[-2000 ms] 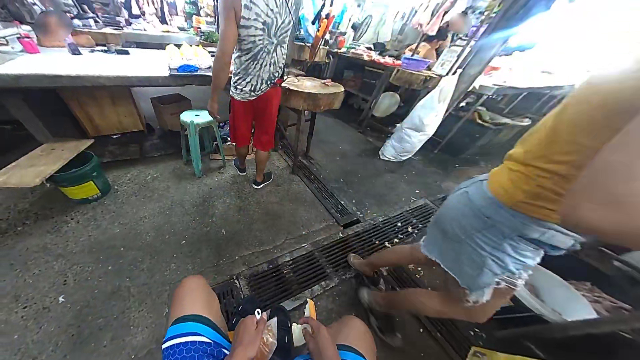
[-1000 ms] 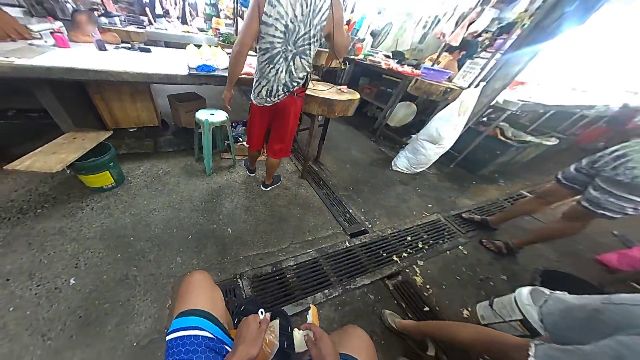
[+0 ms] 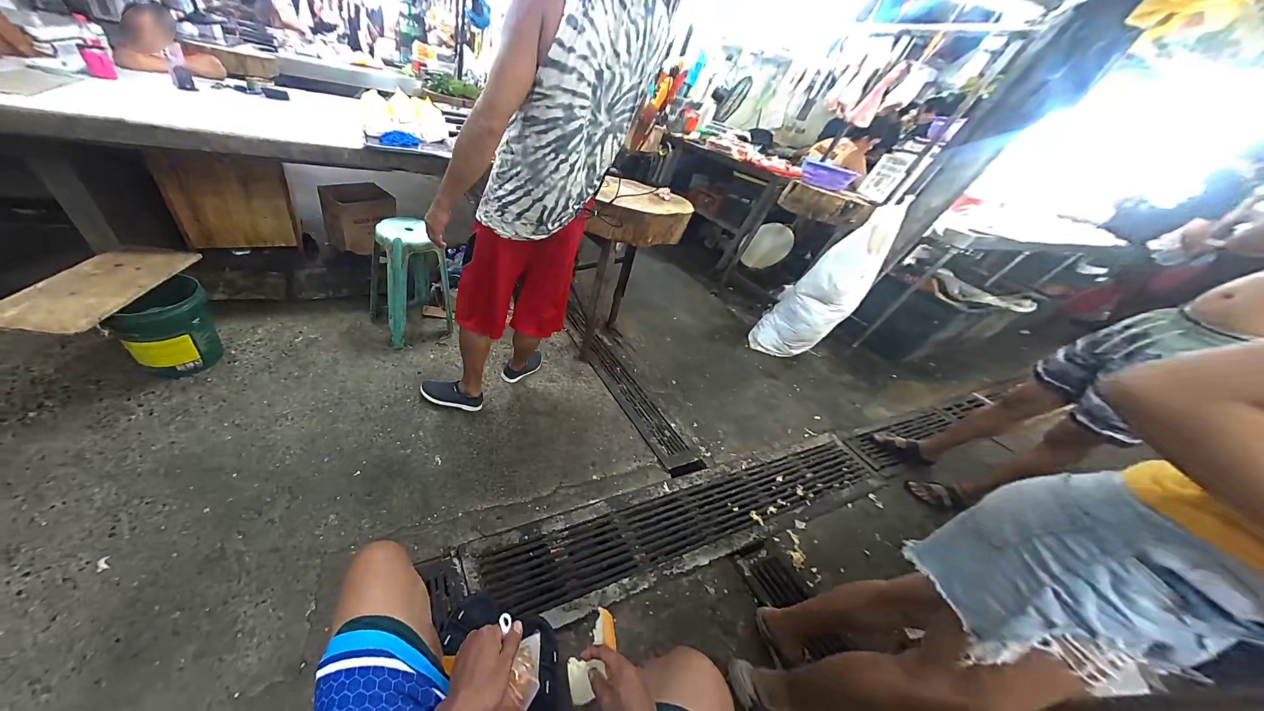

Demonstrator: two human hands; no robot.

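At the bottom of the head view my left hand grips a small clear plastic bag with something light brown inside; a white loop shows at its fingertips. To its right, my right hand holds a pale piece, perhaps food. An orange-edged pale thing stands up just beyond those fingers; what it is I cannot tell. Both hands are over my lap, with a black bag or cloth between my knees.
Metal drain grates cross the floor before my knees. A person in red shorts stands by a green stool and a wooden chopping block. People stand close at right. A green bucket is at left, a white sack beyond the grates.
The person in the yellow top and denim shorts was upright at right, then lower, and is now at the lower right. Another person in patterned shorts has come into view at right. My hands stay over my lap.
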